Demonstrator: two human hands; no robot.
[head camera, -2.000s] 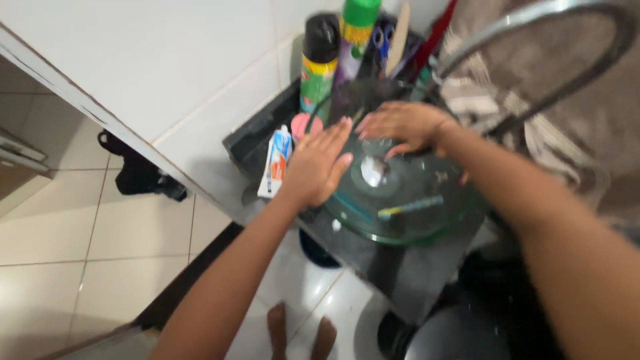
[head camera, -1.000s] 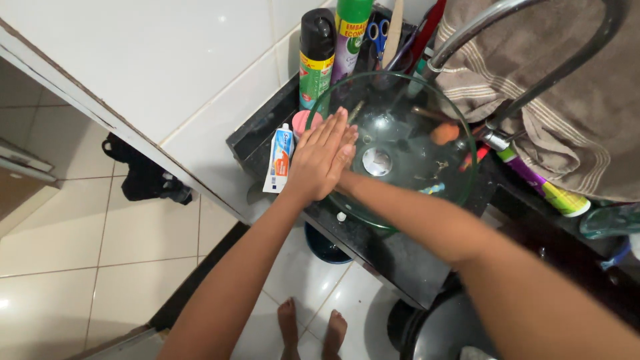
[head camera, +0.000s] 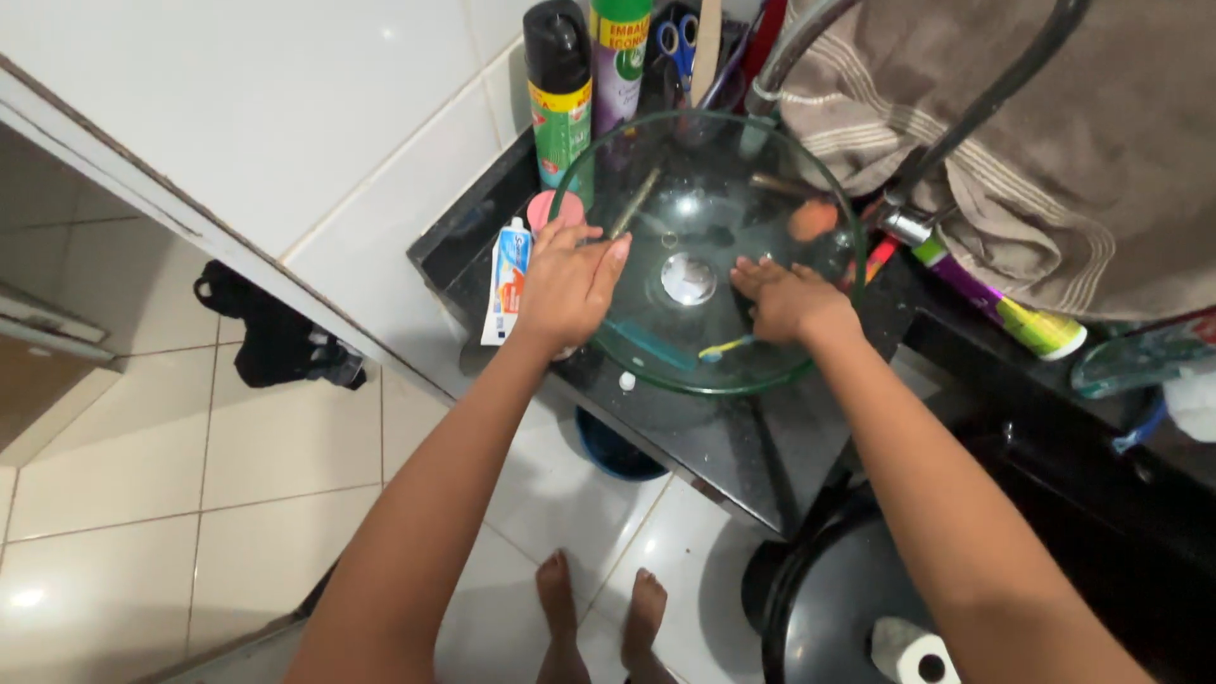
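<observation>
A round glass vessel sink (head camera: 731, 385) stands on a black stone counter, its metal drain (head camera: 688, 278) near the middle. My left hand (head camera: 570, 285) is at the sink's left rim, fingers apart and nothing in it, beside a toothpaste tube (head camera: 513, 271) and a pink round item (head camera: 555, 209). Over the right part of the bowl is my right hand (head camera: 793, 299), palm down, fingers spread, holding nothing. A yellow-and-blue toothbrush (head camera: 727, 349) shows near the front of the bowl, by my right hand. Whether it lies inside or under the glass, I cannot tell.
Two spray cans (head camera: 560, 114) and blue-handled scissors (head camera: 678, 43) stand behind the sink. A curved metal faucet (head camera: 988, 104) arches before a brown towel (head camera: 1045, 190). To the right lies a purple-and-green tube (head camera: 1007, 309). Below are a black lidded bin (head camera: 836, 589) and a toilet paper roll (head camera: 912, 654).
One second ago my hands were pressed together at the sink's left side. Now they are apart, the right one moved to the right over the bowl.
</observation>
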